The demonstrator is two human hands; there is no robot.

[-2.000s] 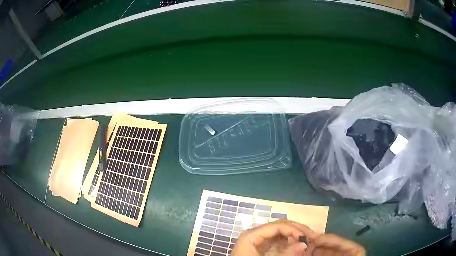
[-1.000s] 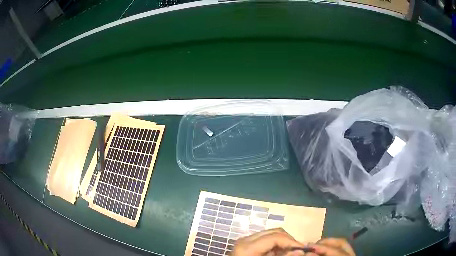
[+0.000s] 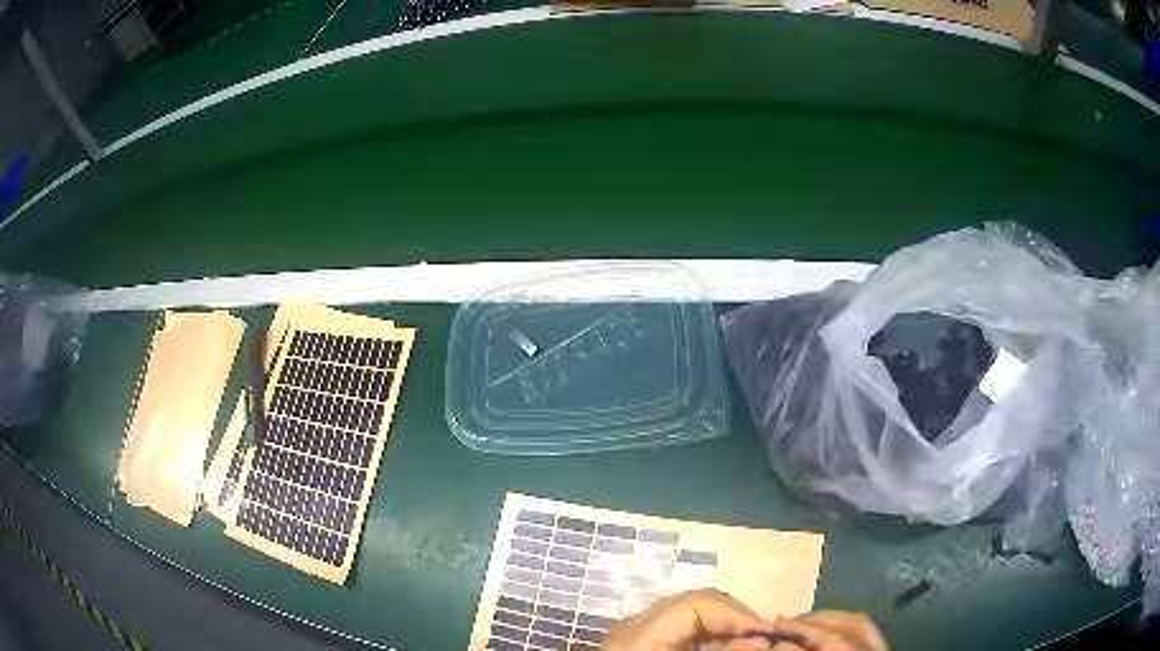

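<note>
My left hand (image 3: 681, 622) and my right hand (image 3: 833, 630) meet at the bottom edge, partly cut off by it. Their fingertips pinch a small dark part (image 3: 771, 635) between them. Beneath and behind them lies a tan backing sheet (image 3: 776, 566) with rows of black adhesive pads (image 3: 547, 572) on its left portion; its upper right portion is bare. My left hand covers part of the sheet's lower right. One small dark part (image 3: 912, 593) lies loose on the bench to the right.
A clear plastic tray (image 3: 585, 426) with a small piece in it stands mid-bench. An open clear bag (image 3: 814, 445) of dark parts is at right. Spare pad sheets (image 3: 324, 439), a dark strip tool (image 3: 257, 382) and a plain tan stack (image 3: 182, 413) lie left.
Both hands have moved lower and closer together, with the fingertips now meeting at the dark part. The view has shifted slightly. The sheets, tray and bag stay in place.
</note>
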